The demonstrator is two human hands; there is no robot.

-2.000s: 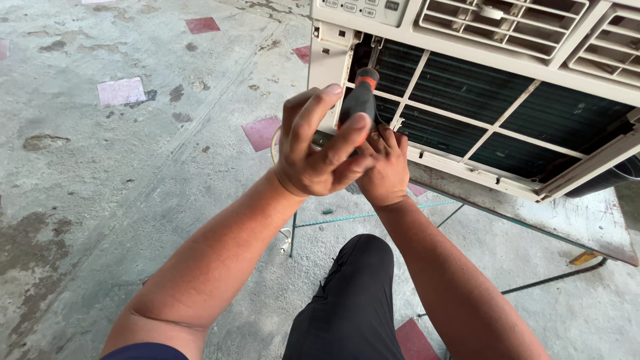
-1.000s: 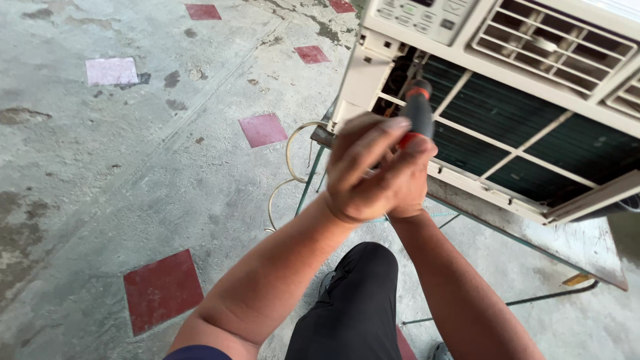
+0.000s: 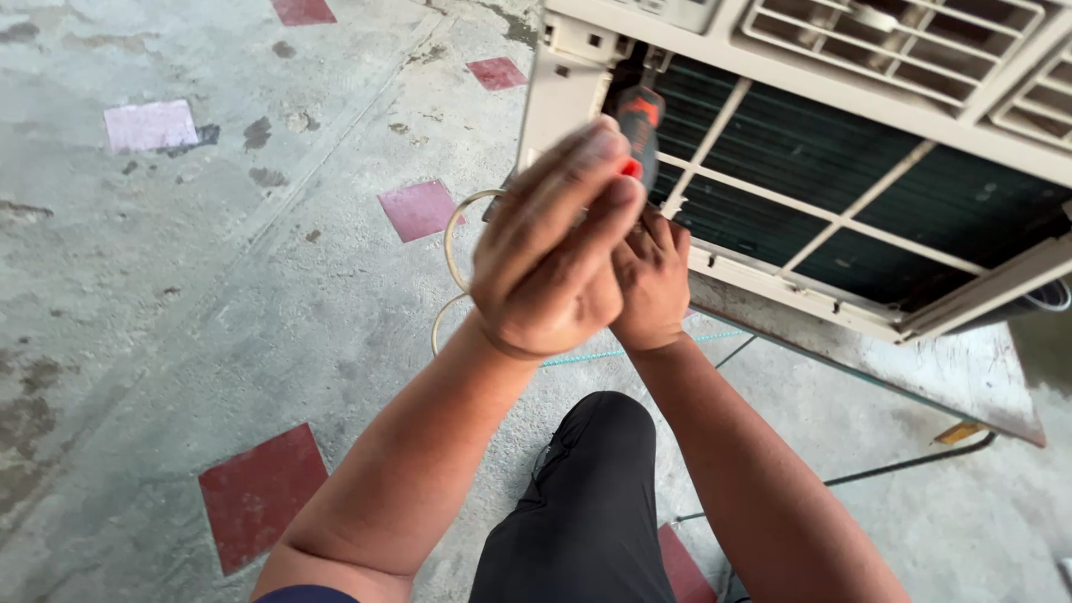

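Observation:
A screwdriver [image 3: 641,126] with a dark grey and red handle points up to a metal bracket [image 3: 657,59] at the upper left of an air conditioner's open front. My left hand [image 3: 557,251], blurred, is beside the handle with its fingers extended and fingertips overlapping its edge; whether it grips is unclear. Just below the handle's lower end is my right hand [image 3: 657,276], its fingers bent at the lower left of the white plastic grille frame [image 3: 758,197]. Its fingertips are partly hidden, so its hold cannot be told. Dark coil fins [image 3: 796,142] show behind the grille.
The air conditioner stands on a worn table [image 3: 946,360] with metal legs. A cream cable [image 3: 450,243] loops off its left side. Louvred vents [image 3: 896,42] are at the top. My knee [image 3: 603,452] is below, over a concrete floor [image 3: 251,293] with red tile pieces.
My left hand's fingers have shifted and straightened about the screwdriver handle. The screwdriver remains at the bracket.

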